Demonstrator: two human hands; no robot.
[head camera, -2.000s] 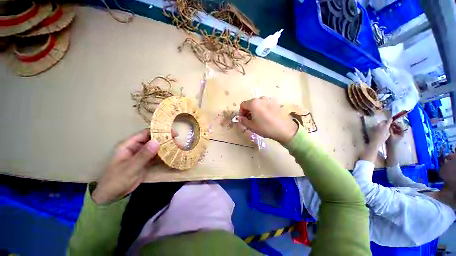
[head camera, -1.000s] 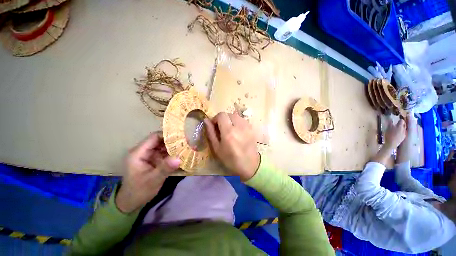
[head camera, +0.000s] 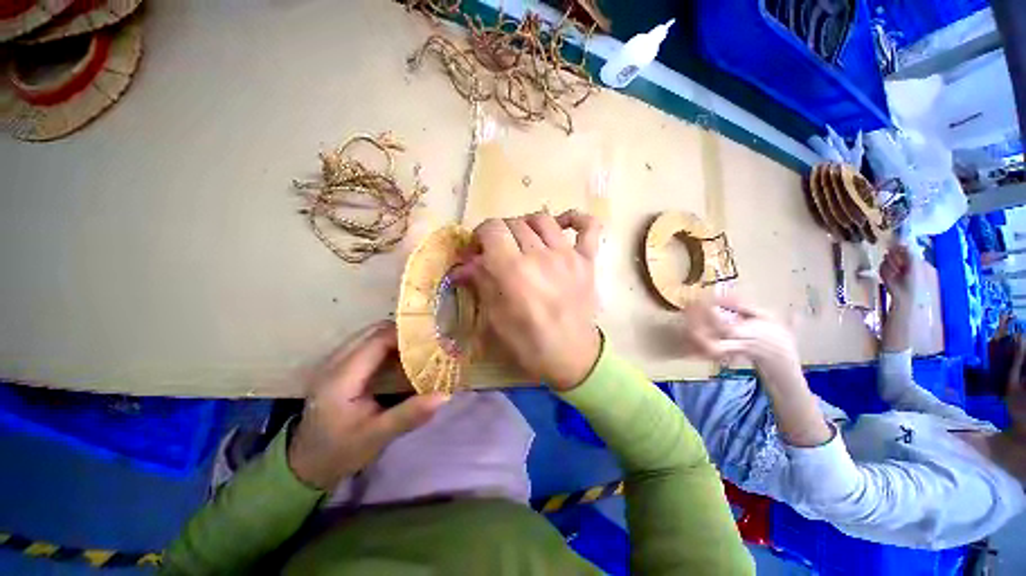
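A tan straw hat brim ring (head camera: 423, 326) is tilted up near the table's front edge. My left hand (head camera: 362, 396) holds its lower left rim, thumb in front. My right hand (head camera: 538, 295) is at its upper right side, with fingertips at the inner opening. Whether the right fingers pinch a cord or a glue tip is hidden. A small clump of brown braided cord (head camera: 358, 200) lies behind the ring. Another straw ring with cord attached (head camera: 672, 261) lies to the right.
A cord pile (head camera: 520, 65) and a white glue bottle (head camera: 637, 54) lie at the far side. Red-banded hats (head camera: 79, 84) are at far left. A coworker's hand (head camera: 743, 332) reaches near the right ring. Stacked rings (head camera: 842, 203) and a blue crate (head camera: 776, 62) are beyond.
My right hand has moved from the glue spot on the pad to the held ring's inner edge. The ring has turned more edge-on. The coworker's arm has reached in towards the right ring.
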